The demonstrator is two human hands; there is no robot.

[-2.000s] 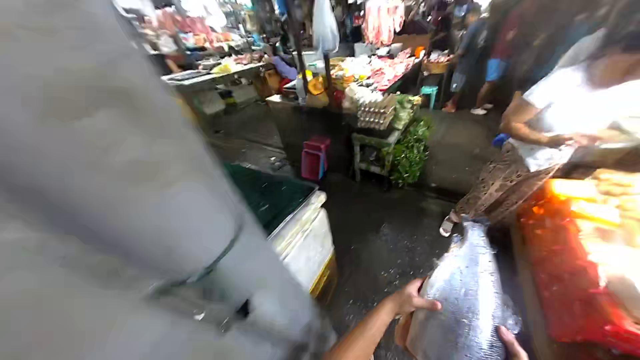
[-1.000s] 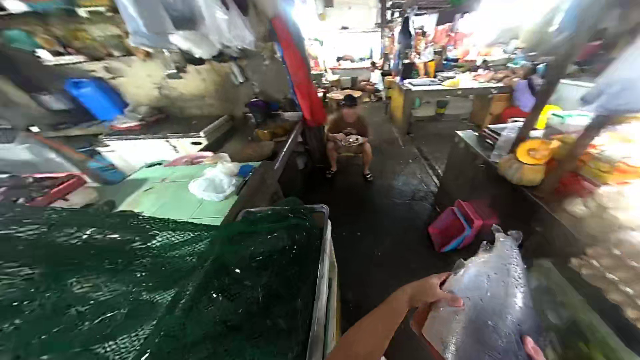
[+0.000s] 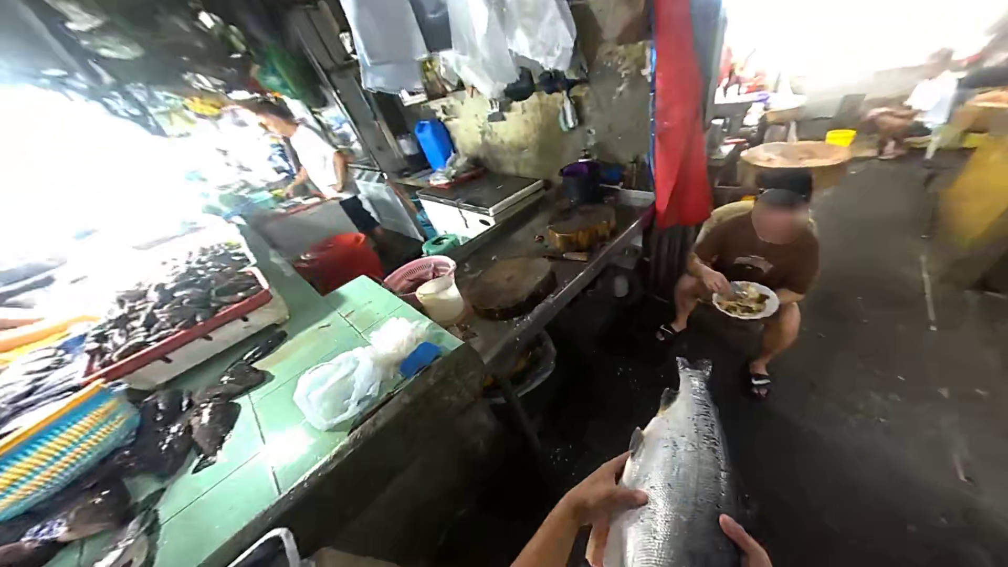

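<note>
A large silvery whole fish [image 3: 677, 472] lies across both hands at the bottom right of the head view, its tail pointing away from me. My left hand [image 3: 606, 500] grips its left side, thumb on top of the scales and fingers beneath. On the fish's right side rests my right hand [image 3: 742, 542], mostly cut off by the lower frame edge, with only its thumb and part of the palm showing. The fish's head end is out of view.
A green tiled counter [image 3: 295, 382] bears dark fish and a plastic bag [image 3: 339, 386]. Beyond it, round wooden chopping blocks [image 3: 510, 287] stand on a wet worktable [image 3: 551, 303]. A seated person [image 3: 760, 244] holds a plate of food ahead on the right. A red curtain [image 3: 679, 110] hangs behind the table.
The view has swung far to the left and moved nearer to the tiled counter and the seated person. The fish stays held in both hands.
</note>
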